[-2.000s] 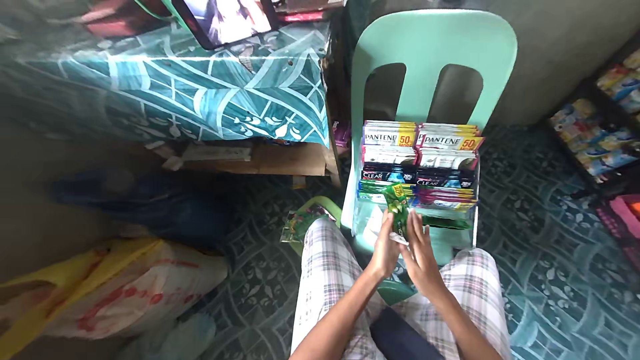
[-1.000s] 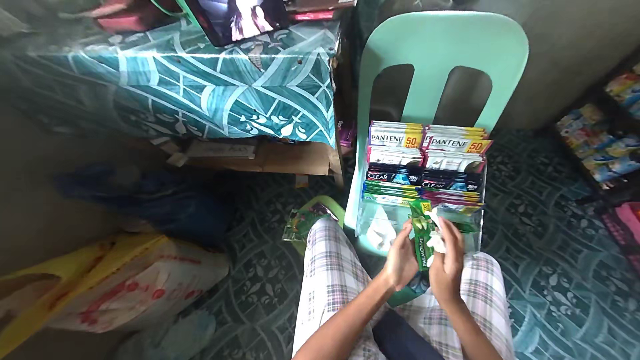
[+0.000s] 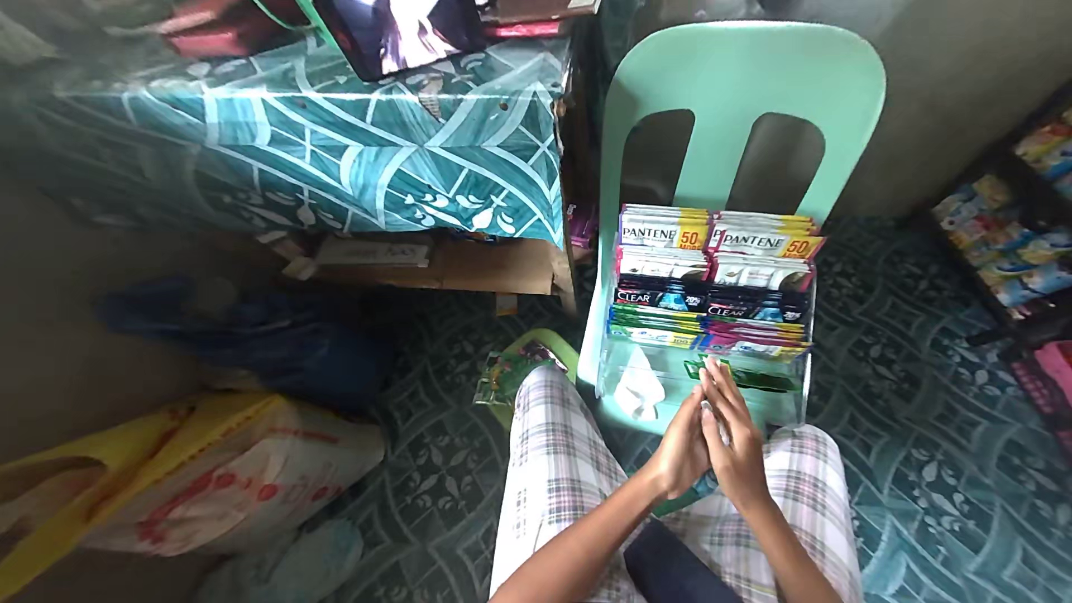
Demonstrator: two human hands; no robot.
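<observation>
My left hand (image 3: 682, 445) and my right hand (image 3: 734, 440) are pressed palm to palm above my lap. A small whitish thing shows between them, and a green sachet (image 3: 697, 368) sticks out past the fingertips. Which hand bears the sachet's weight is hidden. In front stands a clear tray (image 3: 806, 394) on a green plastic chair (image 3: 745, 71). It holds rows of Pantene sachets (image 3: 657, 234), Clear sachets (image 3: 662, 299) and green and pink sachets (image 3: 745, 345). A white crumpled tissue or wrapper (image 3: 640, 387) lies at the tray's near left, and dark green sachets (image 3: 766, 381) at its near right.
A table with a teal patterned cloth (image 3: 360, 167) is at the left, with a tablet (image 3: 402, 33) on it. A green container (image 3: 548, 339) stands by my left knee. Plastic bags (image 3: 226, 477) lie at the lower left. A rack of packets (image 3: 1005, 243) is at the right.
One second ago the green sachet faced up between my parted hands with white material at my right fingers. My palms have since closed together around it, much as they were two seconds ago.
</observation>
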